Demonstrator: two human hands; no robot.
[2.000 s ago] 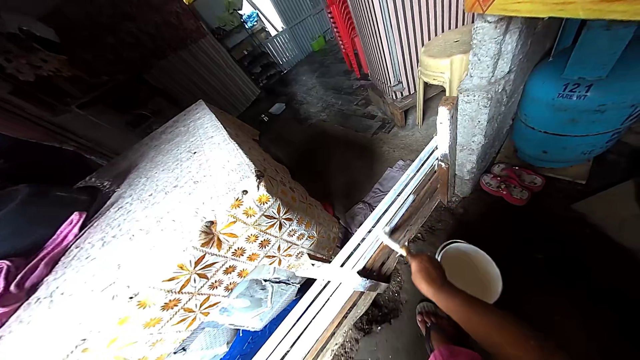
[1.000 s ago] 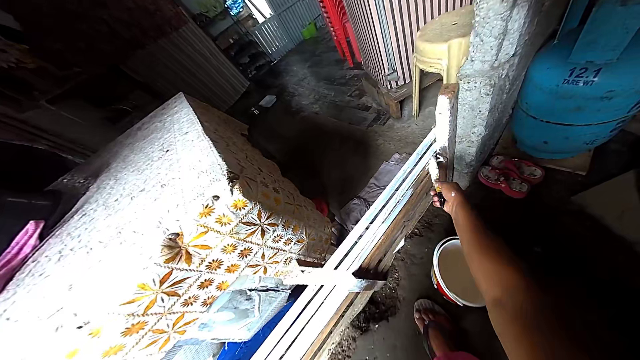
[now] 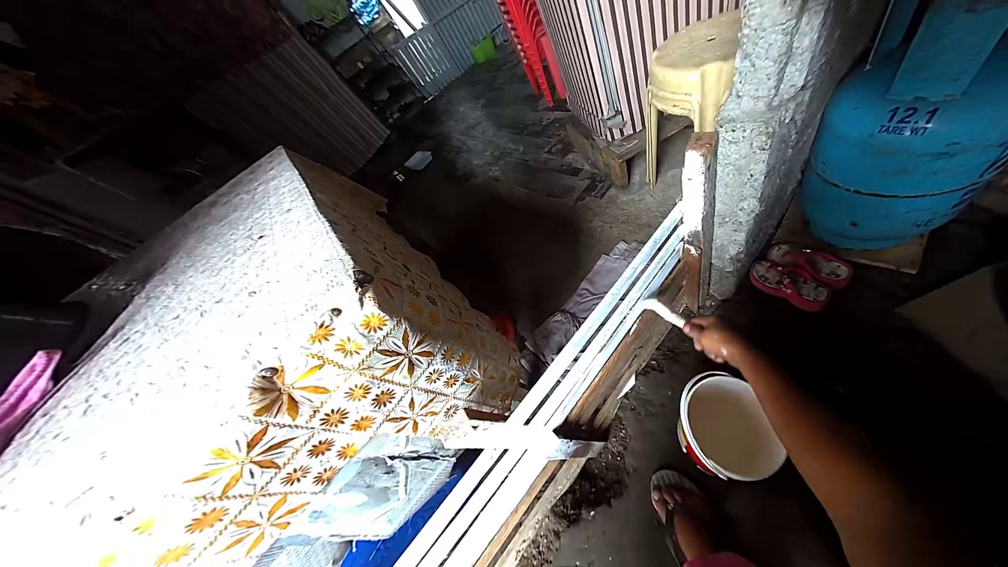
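Observation:
My right hand (image 3: 715,339) is closed around the handle of a paintbrush (image 3: 665,313), whose white-coated head is at the slats of a low wooden fence (image 3: 606,323). The upper slats, the cross piece (image 3: 524,438) and much of the end post (image 3: 696,185) are white; a lower board (image 3: 622,362) shows brown bare wood. Below my right hand, a bucket (image 3: 736,425) of whitish paint stands on the ground. My left hand is out of view.
A table (image 3: 197,276) with a flowered cover lies left of the fence. Right of the post rise a rough concrete pillar (image 3: 756,142) and a blue gas cylinder (image 3: 890,173), with pink slippers (image 3: 799,276) nearby. A yellowish plastic stool (image 3: 693,67) stands behind. My sandalled foot (image 3: 683,512) is beside the bucket.
My right hand with the brush was up near the end post one second ago; it is now lower along the slats, closer to the bucket.

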